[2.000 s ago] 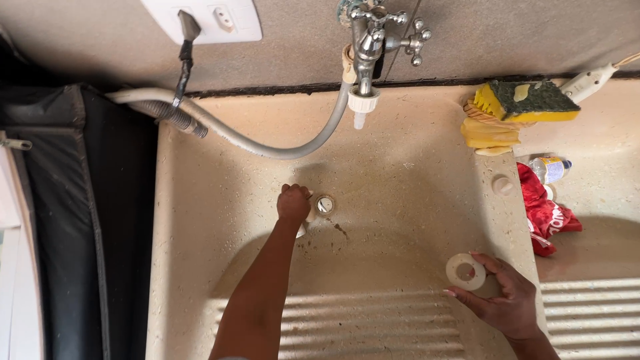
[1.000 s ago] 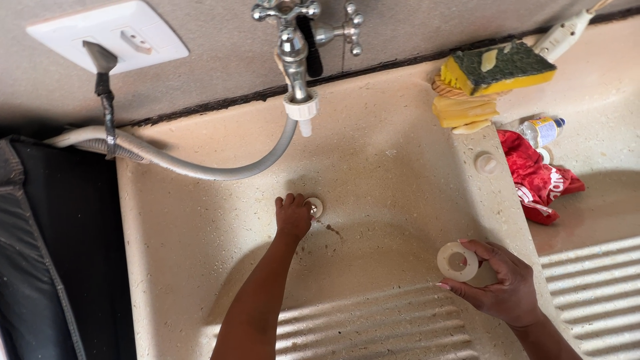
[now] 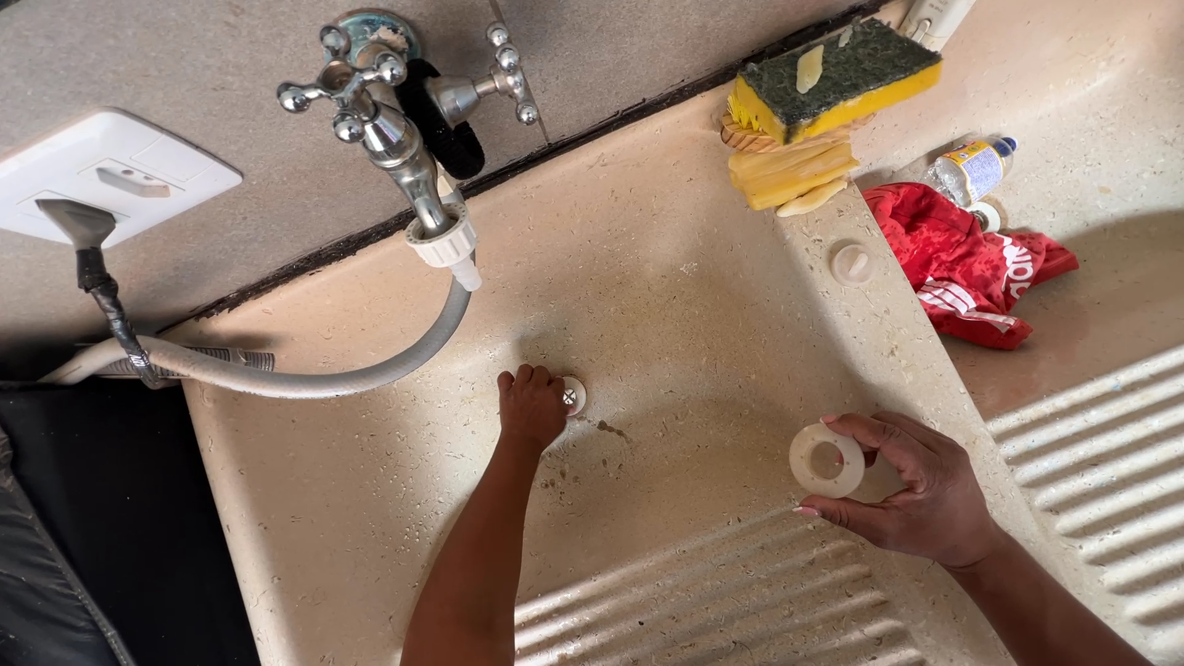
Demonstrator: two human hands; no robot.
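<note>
My left hand (image 3: 533,405) is at the bottom of a beige speckled laundry sink (image 3: 684,305), its fingers at the left edge of the white drain fitting (image 3: 574,396). Whether it grips anything is hidden by the hand itself. Dark specks of dirt (image 3: 610,429) lie just below the drain. Over the sink's right side, my right hand (image 3: 911,486) holds a white plastic ring (image 3: 803,460) between thumb and fingers, its round opening facing up. A small round white plug (image 3: 852,265) sits on the divider between the two basins.
A chrome tap (image 3: 398,148) with a white collar hangs over the back edge. A grey hose (image 3: 370,377) curves along the left. A sponge (image 3: 842,79) and yellow soap pieces (image 3: 791,171) sit at the back. The right basin holds a red cloth (image 3: 971,268) and a clear bottle (image 3: 971,173).
The view has shifted closer to the sink. My left hand stays beside the drain, and my right hand keeps hold of the white ring.
</note>
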